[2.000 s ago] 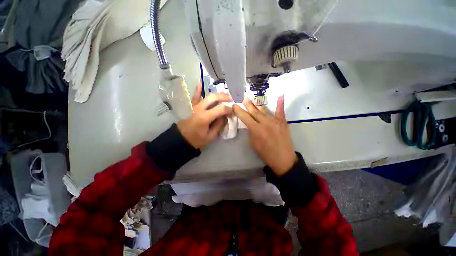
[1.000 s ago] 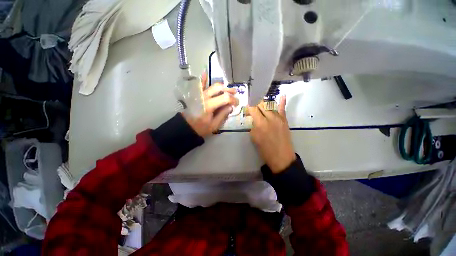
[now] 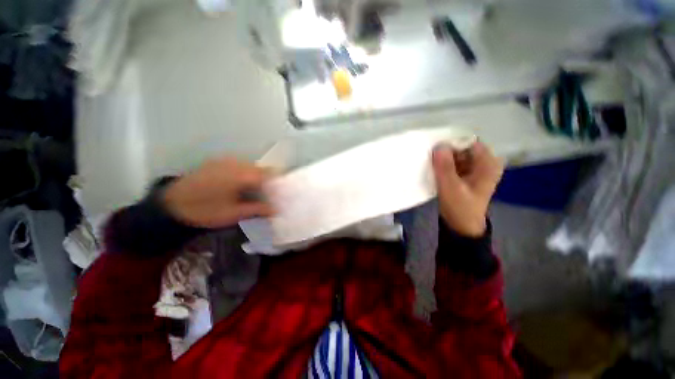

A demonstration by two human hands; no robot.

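Note:
A white-cream fabric band [image 3: 355, 186] is stretched between my two hands above the table's front edge. My left hand [image 3: 222, 192], blurred, grips its left end. My right hand [image 3: 466, 181] pinches its right end between thumb and bent fingers. The band is away from the needle area of the sewing machine. The orange-yellow block [image 3: 341, 84] shows under the bright light on the bed. The machine head is mostly cut off by the top edge.
Cream cut pieces [image 3: 103, 44] lie on the table's left. White cloth [image 3: 377, 228] rests at my lap. Dark green scissors [image 3: 566, 106] and a short dark bar [image 3: 455, 40] are at the right. A grey heap [image 3: 614, 178] hangs at far right; a grey bin [image 3: 52, 248] stands left.
Both hands have moved from beside the needle towards my body and apart, now holding the band stretched between them. The view has shifted, so the machine sits higher and the orange-yellow block shows.

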